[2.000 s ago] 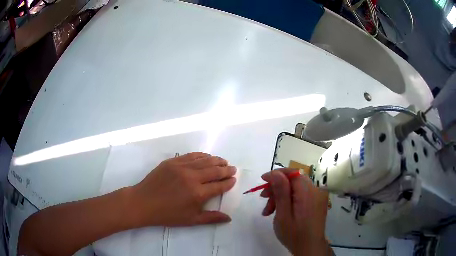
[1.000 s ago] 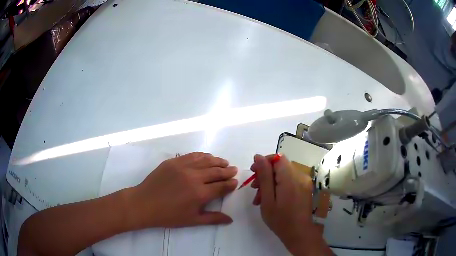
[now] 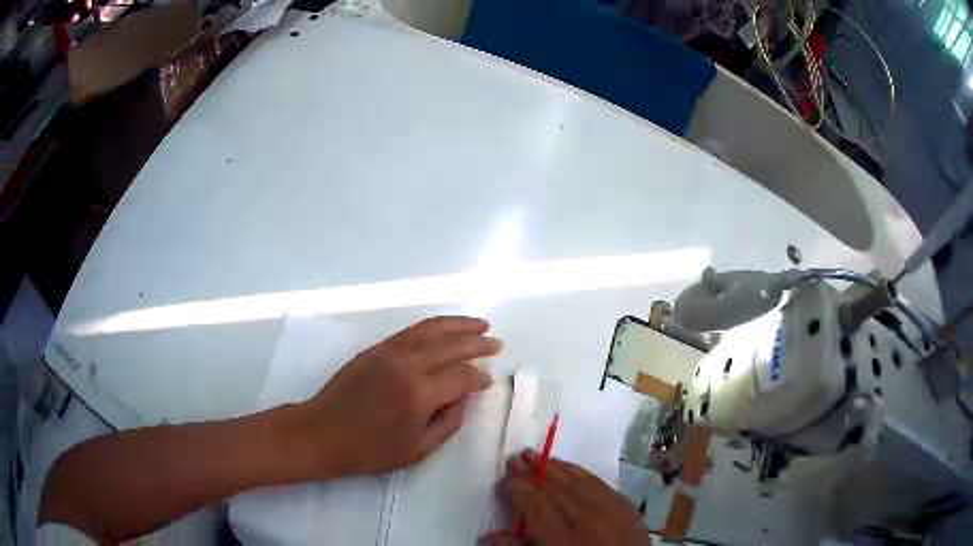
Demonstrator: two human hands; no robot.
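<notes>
A large white garment panel with thin dark paired stitch lines lies on the white table. My left hand lies palm down on its upper part, holding nothing. A narrow white folded strip stands out right of my left fingers. My right hand, partly cut off by the bottom edge, holds a red marking pen between its fingers, with the pen's tip pointing up and away. Its fingertips touch the cloth at the strip's lower end. What lies under both palms is hidden.
The cream JUKI sewing machine head stands at the right, with a grey-white lamp above its left end. Tan tape strips lie on the machine bed. A blue surface is beyond the table's far edge. Dark clutter fills the upper left.
My right hand has moved down toward the bottom edge, and the pen now points upward. The folded strip now shows raised. My left hand is slightly shifted on the panel. The camera view has shifted.
</notes>
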